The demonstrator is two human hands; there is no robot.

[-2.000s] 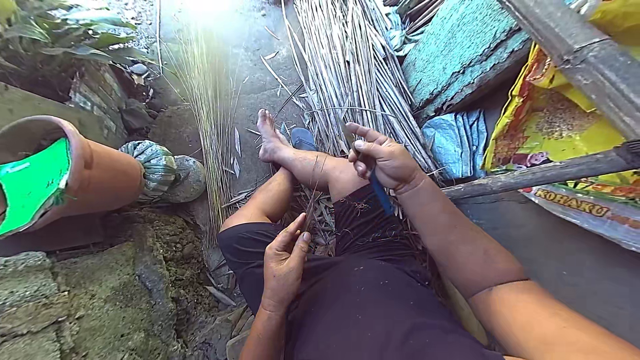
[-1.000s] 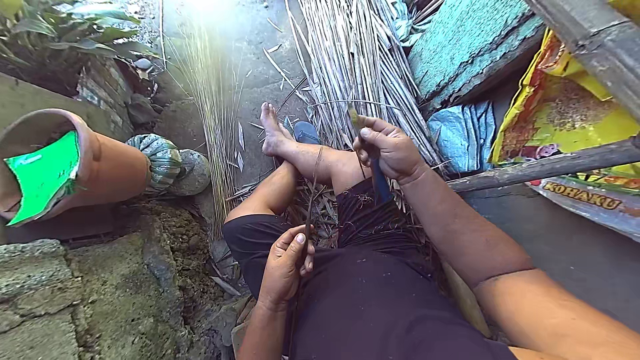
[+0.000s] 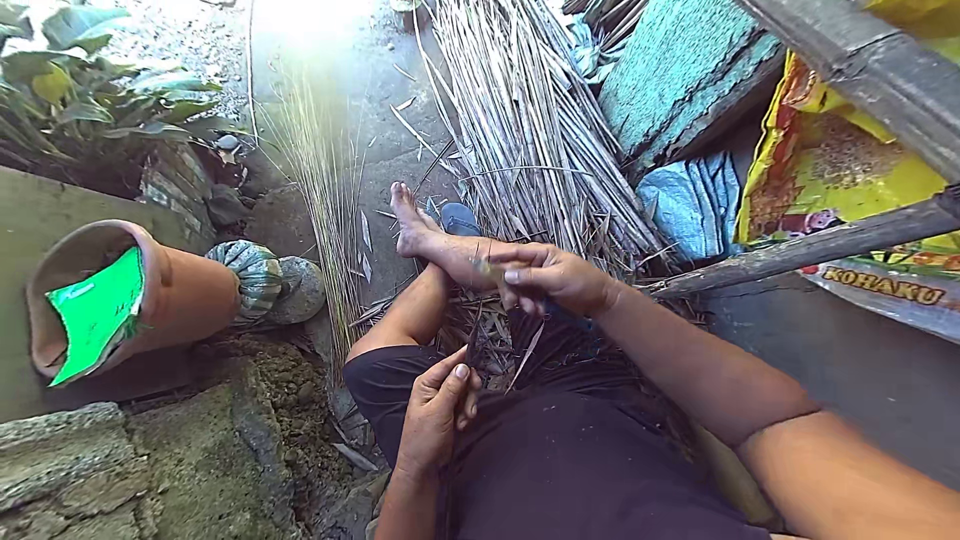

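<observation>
Between finger and thumb, my left hand (image 3: pixel 441 405) pinches a thin dark stalk (image 3: pixel 474 341) above my lap. Above and to its right, my right hand (image 3: pixel 551 279) is closed around a small blurred tool or piece (image 3: pixel 489 271) with a yellowish-green end; its kind cannot be told. Part of something dark blue shows under the right palm. Dry leaf scraps (image 3: pixel 491 337) lie between my legs. Beyond my bare foot lies a large bundle of dry stalks (image 3: pixel 517 127), with a looser bundle of thin greenish stalks (image 3: pixel 326 165) to its left.
At left a tipped clay pot (image 3: pixel 191 289) holds a bright green sheet (image 3: pixel 97 315). A blue-grey slipper (image 3: pixel 459 219) lies by my foot. Right of the stalks are a turquoise slab (image 3: pixel 686 67), a blue sack (image 3: pixel 694 206), a bamboo pole (image 3: pixel 810 244) and a yellow printed sack (image 3: pixel 862 172).
My right hand has moved down and left, nearer my left hand and the stalk. The yellowish-green end that pointed up a second ago now points left.
</observation>
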